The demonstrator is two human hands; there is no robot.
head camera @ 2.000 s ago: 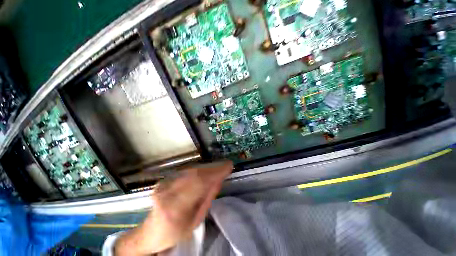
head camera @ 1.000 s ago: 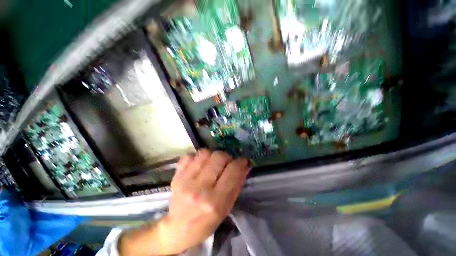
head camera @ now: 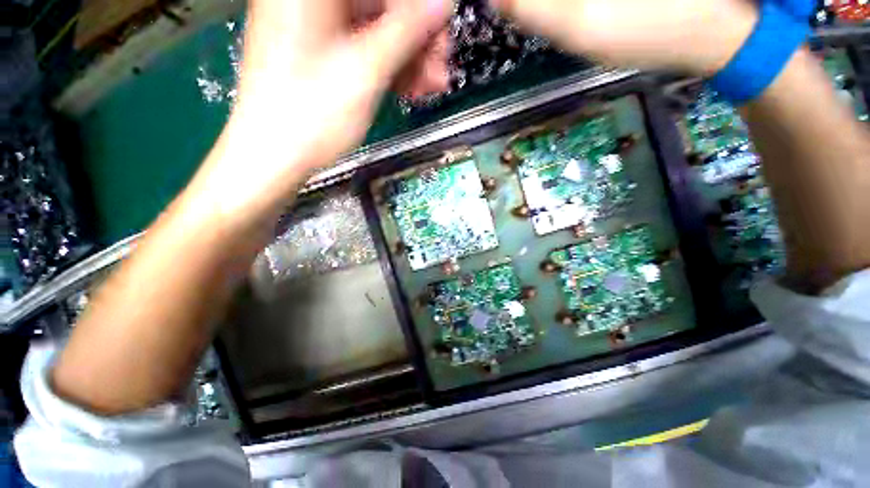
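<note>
My left hand [head camera: 334, 67] reaches over the far rail to the parts bench, its fingers curled and partly cut off by the top edge. My right hand [head camera: 620, 24], with a blue wrist strap [head camera: 766, 48], comes in from the right; its fingertips are at the top edge, so their grip is hidden. Both hands are above or beside a pile of dark, shiny parts [head camera: 482, 48]. I cannot see whether either holds a part. Below lies a carrier [head camera: 520, 250] with circuit boards: upper left [head camera: 444, 214], upper right [head camera: 572, 176], lower left [head camera: 482, 315], lower right [head camera: 613, 281].
Pale metal rails [head camera: 572, 381] run along both sides of the carrier. Left of it is a gap with a clear bag [head camera: 324, 238] on bare metal. Another carrier's boards [head camera: 749, 229] are partly behind my right forearm. Shiny parts [head camera: 38, 200] lie at far left, red-orange parts [head camera: 847, 10] at top right.
My left hand has left the near rail and moved up over the bench. My right hand has come into view. The view has shifted towards the bench, and the boards appear smaller and lower.
</note>
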